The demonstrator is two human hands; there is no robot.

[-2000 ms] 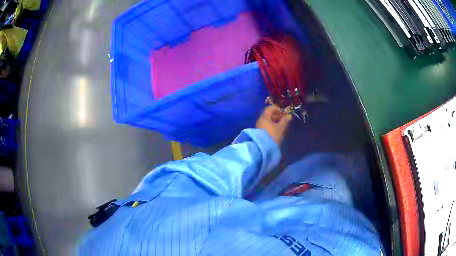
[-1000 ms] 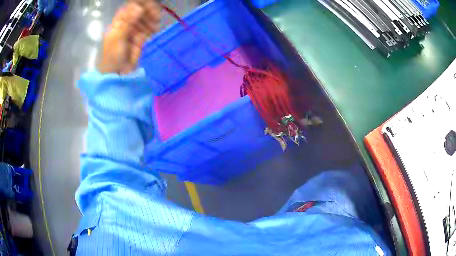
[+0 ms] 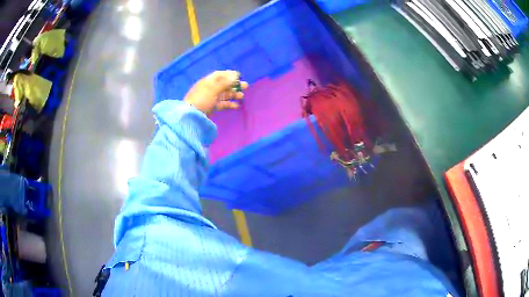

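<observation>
My left hand [image 3: 217, 93], bare in a light blue sleeve, is over the large blue crate [image 3: 278, 165]. Its fingertips pinch a small green circuit board [image 3: 236, 86], and a faint thin reddish lead hangs below it over the pink liner [image 3: 270, 110]. A thick bundle of red board cables [image 3: 339, 113] hangs over the crate's near right rim, its green and metallic ends dangling outside. My right hand is not in view.
On the right, the green bench [image 3: 383, 69] bears a stack of long metal strips [image 3: 452, 35] and a white display back panel [image 3: 504, 191] on red-orange foam [image 3: 473, 232]. Left, a grey aisle floor [image 3: 98, 151] runs beside shelving with yellow cloths [image 3: 32, 90].
My left hand first held the bundle's ends, then swung up left pulling a red lead out. It has now come back lower over the crate with the small board; the bundle stays on the rim.
</observation>
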